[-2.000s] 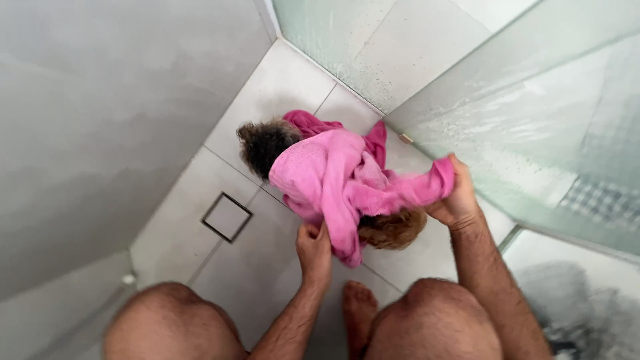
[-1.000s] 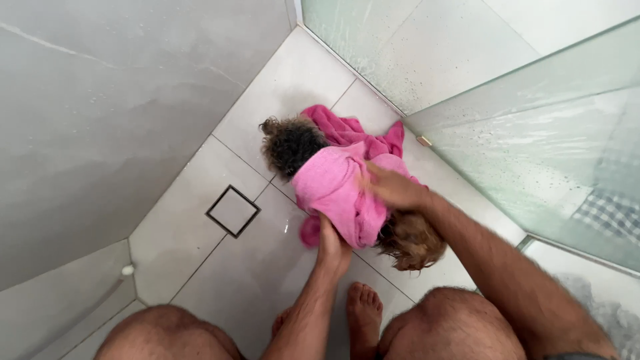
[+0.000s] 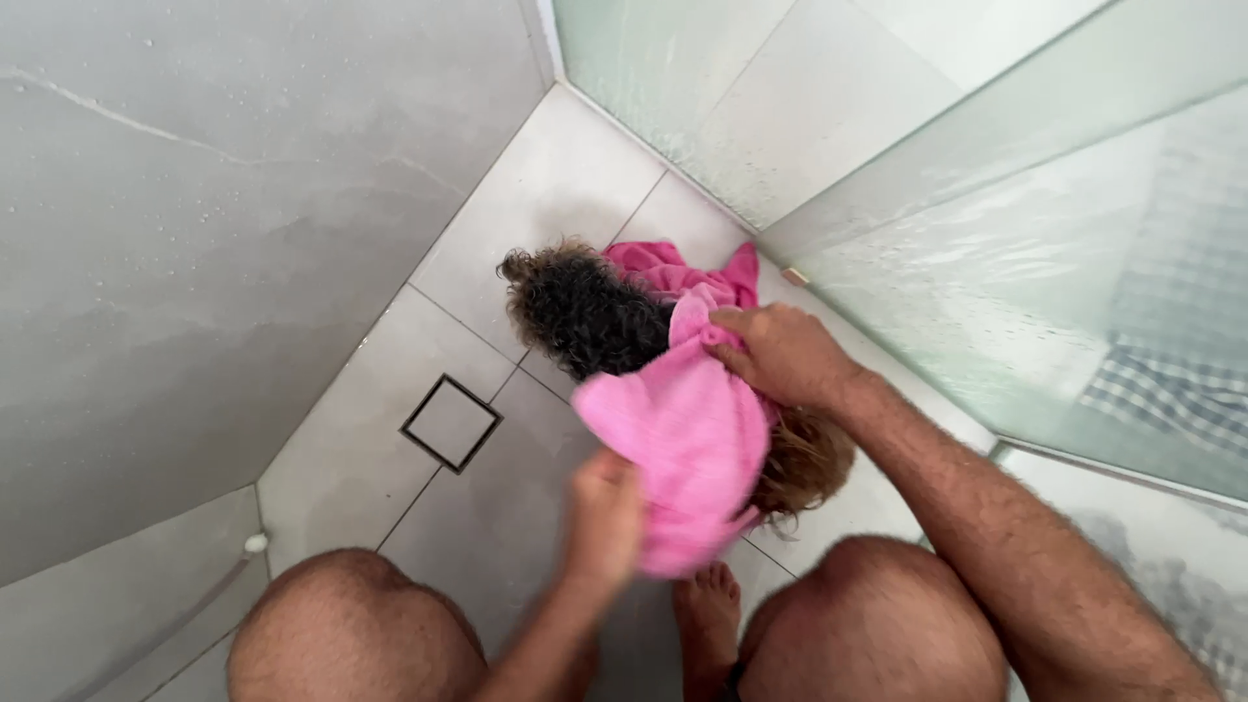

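A small curly-haired dog (image 3: 604, 317) stands on the shower floor, its dark back bare and its brown head low at the right, face hidden. A pink towel (image 3: 692, 439) hangs over its front part and side. My left hand (image 3: 604, 517), blurred, grips the near edge of this towel. My right hand (image 3: 785, 356) pinches a bunched fold of it above the dog's shoulders. A darker pink cloth (image 3: 682, 273) lies at the dog's far side, partly hidden.
A square floor drain (image 3: 451, 372) lies left of the dog. A grey wall (image 3: 214, 214) rises at the left, and wet glass panels (image 3: 936, 253) stand at the right. My bare foot (image 3: 709, 609) and knees are close below. Beyond the glass is a checked cloth (image 3: 1170, 390).
The light pink towel has come off the dog's rear back, which now shows dark fur. My left hand has drawn the towel's edge toward me; my right hand now pinches the towel.
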